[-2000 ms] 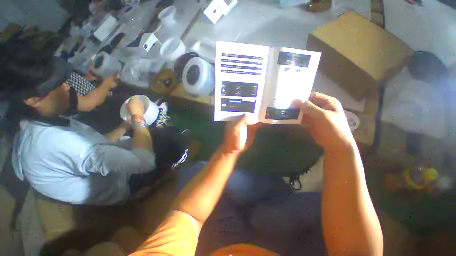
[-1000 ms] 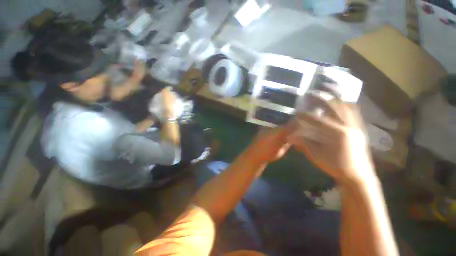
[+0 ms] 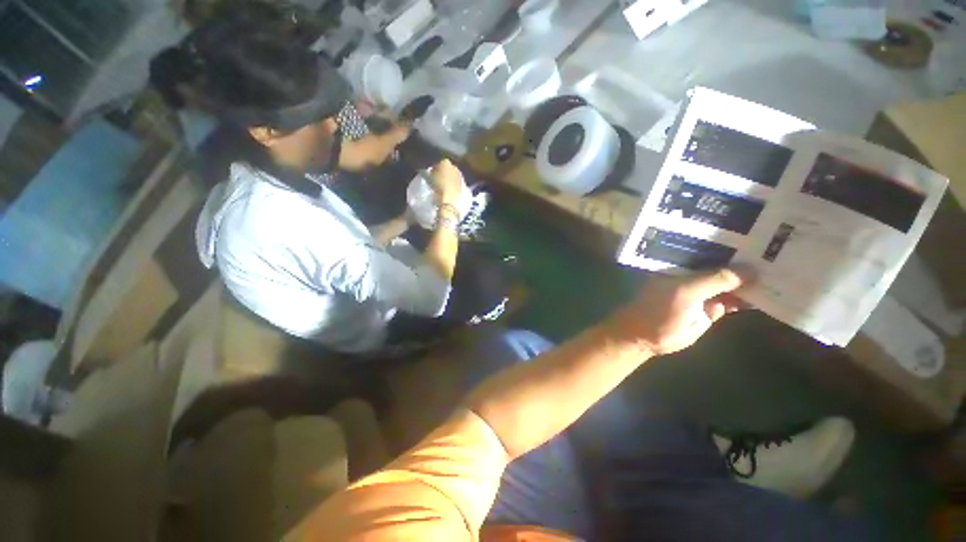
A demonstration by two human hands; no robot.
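A white leaflet point(image 3: 785, 212) is spread open at the right of the view. Dark rectangular pictures show on its left panel and one on its right panel. My left hand point(image 3: 686, 309) holds the leaflet by its lower edge near the middle, thumb on the near face. The leaflet is tilted, its right side lower. My right hand is not in view.
A seated person point(image 3: 307, 244) at the left holds a white translucent cup point(image 3: 425, 199). A thick white ring point(image 3: 578, 149) stands at the table's wooden edge point(image 3: 567, 208). A long pale piece point(image 3: 904, 337) lies right of the leaflet, near a brown carton point(image 3: 924, 132).
The view has swung right to left, so the scene sits further right. The leaflet is turned and opened flatter. My right hand has let go of it and left the picture.
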